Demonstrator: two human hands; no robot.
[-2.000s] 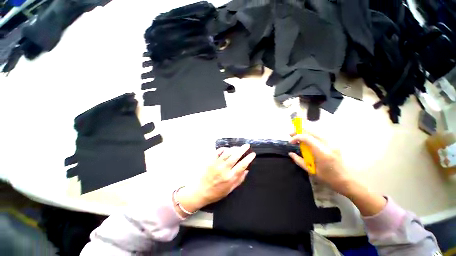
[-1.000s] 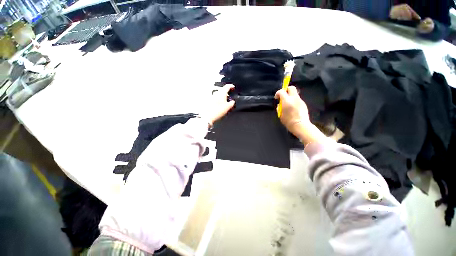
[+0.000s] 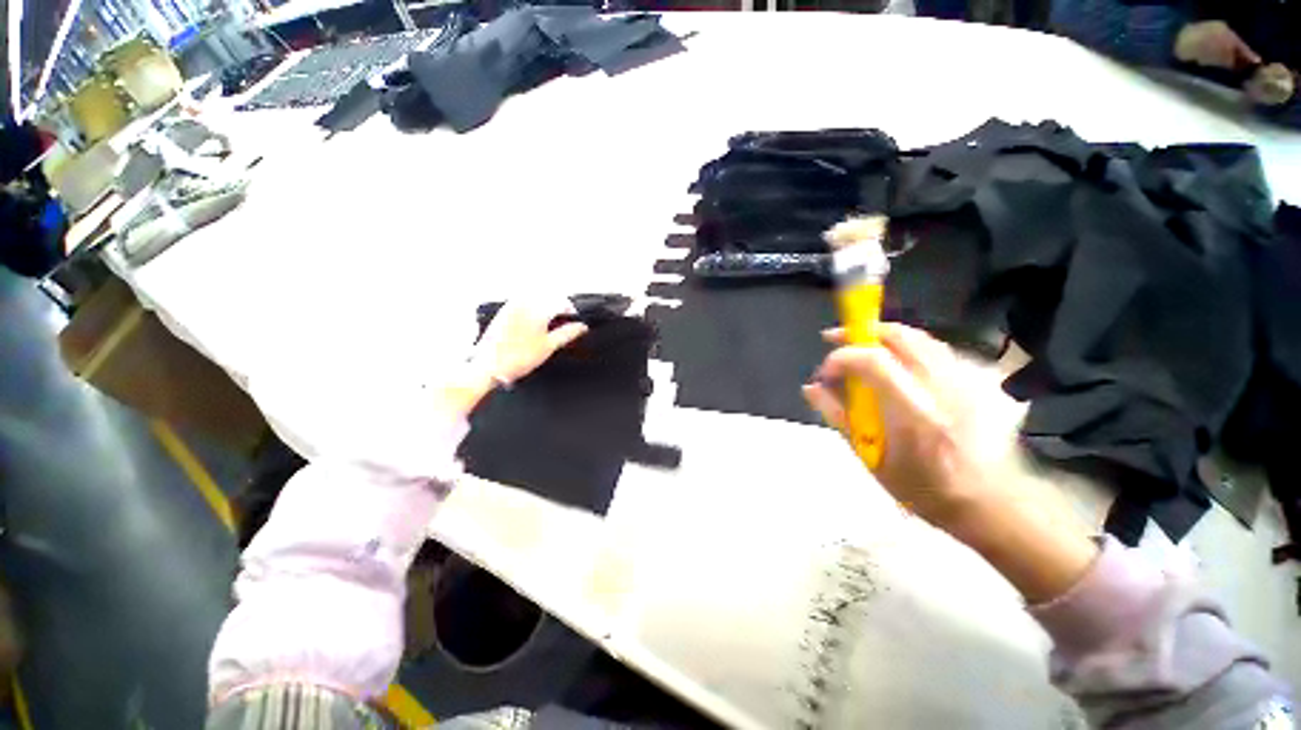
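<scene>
My right hand (image 3: 920,414) holds the yellow-handled glue brush (image 3: 862,335) upright, bristles up, above the table. My left hand (image 3: 517,347) lies on the top part of the left stack of black tabbed panels (image 3: 564,421), fingers spread; whether it grips a panel I cannot tell. The stack of coated panels (image 3: 756,342) lies at the centre, with a shiny, whitish glued band (image 3: 763,265) across it and darker glossy bands behind. The brush's metal ferrule overlaps the right end of that band in view.
A large untidy heap of black cut pieces (image 3: 1099,271) is at the right. More black pieces (image 3: 507,69) lie at the far left. A glue-stained pale board (image 3: 742,585) is at the near edge. Another person's hands (image 3: 1216,46) show at the top right.
The coated panel went from before me onto the centre stack. My left hand has since left that stack for the left one. My right hand moved back nearer with the brush.
</scene>
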